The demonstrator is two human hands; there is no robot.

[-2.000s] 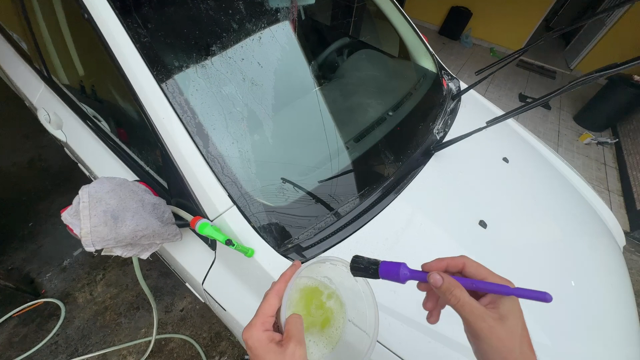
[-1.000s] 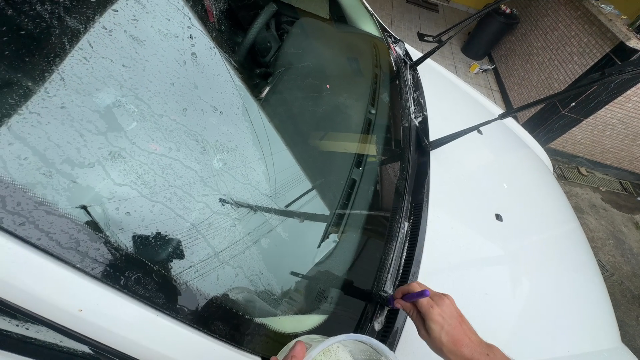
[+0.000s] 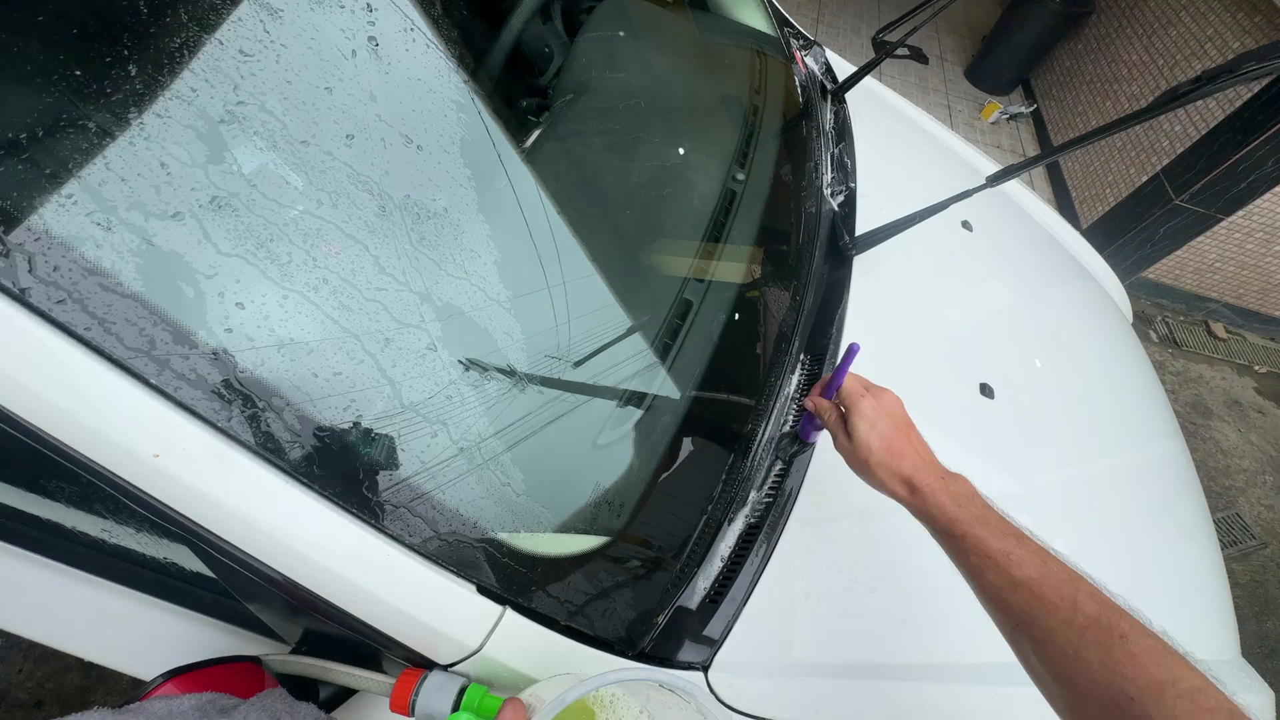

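My right hand (image 3: 880, 435) grips a purple-handled detailing brush (image 3: 830, 395), its dark bristles against the black cowl panel (image 3: 745, 560) at the base of the windshield (image 3: 400, 250). White suds lie along the cowl's vent slots. At the bottom edge, a fingertip of my left hand (image 3: 513, 709) shows at the rim of a clear plastic tub (image 3: 640, 690) with foamy yellow-green liquid; the rest of that hand is out of frame. Beside it is a hose connector (image 3: 440, 692) in orange, grey and green.
Wiper arms (image 3: 1000, 175) stand raised off the glass over the white hood (image 3: 1000, 480). A grey towel (image 3: 210, 706) and a red mirror housing part (image 3: 215, 680) are at the lower left. Beyond the car are a black bin (image 3: 1025, 40), a tiled wall (image 3: 1120, 110) and a floor drain (image 3: 1237, 533).
Two seconds ago the brush was held above the hood beside the tub; now its bristles are at the cowl. Suds now show along the near vent slots. The view has moved closer over the windshield.
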